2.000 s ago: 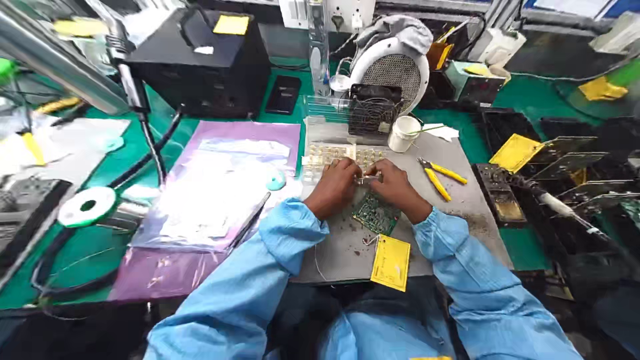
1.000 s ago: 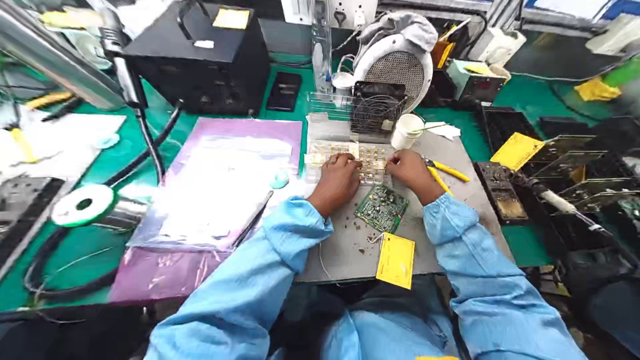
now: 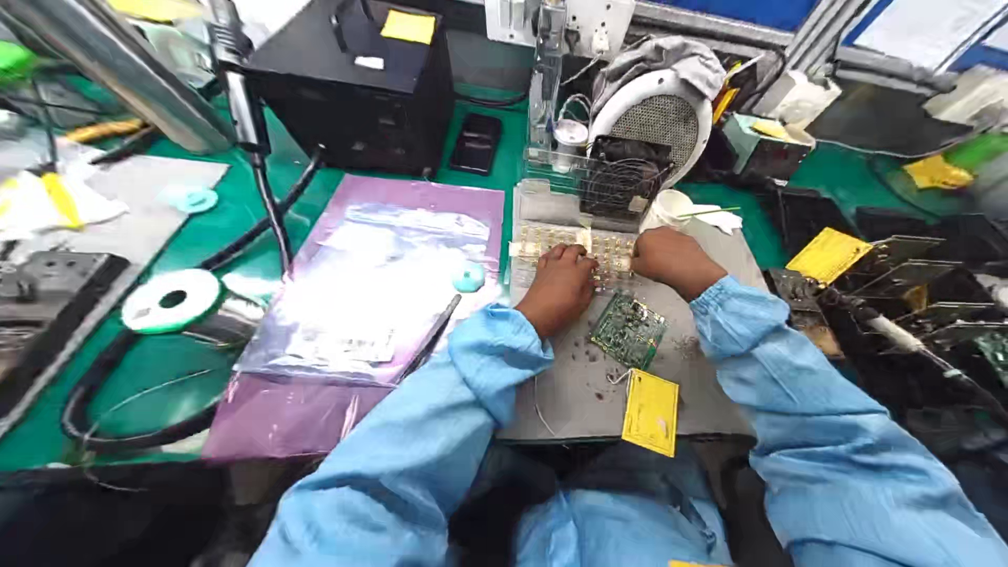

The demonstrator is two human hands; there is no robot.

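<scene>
My left hand rests on the near left part of a clear tray of small gold-coloured parts. Its fingers are bent over the tray; whether they grip anything is hidden. At the tray's right end is my right hand, fingertips bent and pointing left, their contents hidden. Just below the hands a green circuit board lies on the grey mat. A yellow tag is by the board's lower edge, with a pale wire between them. Dark bits are scattered beside the board.
A white cup with a green stick stands behind my right hand, near a fan with a wire guard. Left of the mat lie clear bags on a purple sheet. A solder spool is farther left; a soldering iron is at right.
Two seconds ago my hands were close together above the circuit board. My right hand has since moved right, to the tray's right end. The yellow-handled cutters seen earlier are now hidden behind my right arm.
</scene>
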